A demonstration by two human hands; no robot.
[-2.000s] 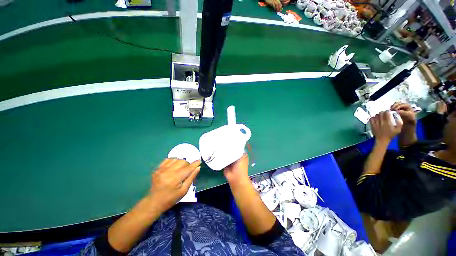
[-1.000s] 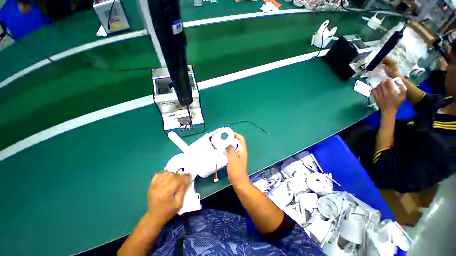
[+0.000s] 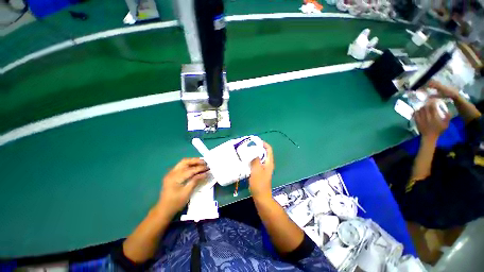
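Note:
A white camera body housing point(image 3: 227, 163) with one stick antenna lies tilted over the bench in front of me. My right hand point(image 3: 261, 169) grips its right end. Thin coloured connector wires point(image 3: 236, 188) hang below it, and a black cable lead point(image 3: 276, 132) trails on the green bench behind. A white mounting bracket point(image 3: 201, 204) lies at the bench edge, its squared foot toward me; its upper end is hidden by the housing and my left hand. My left hand point(image 3: 183, 183) is at the bracket's upper end and the housing's left edge; whether it grips either is unclear.
A silver screw feeder point(image 3: 206, 98) stands behind, with a black electric screwdriver point(image 3: 214, 58) hanging over it. A blue bin point(image 3: 382, 199) with white parts is at the lower right. A neighbour point(image 3: 446, 175) works at the right by a black box point(image 3: 385, 74).
The housing has turned, its antenna swinging from upright to up-left. The bracket's foot shows more. The black cable lead now lies across the bench behind. The view has shifted slightly.

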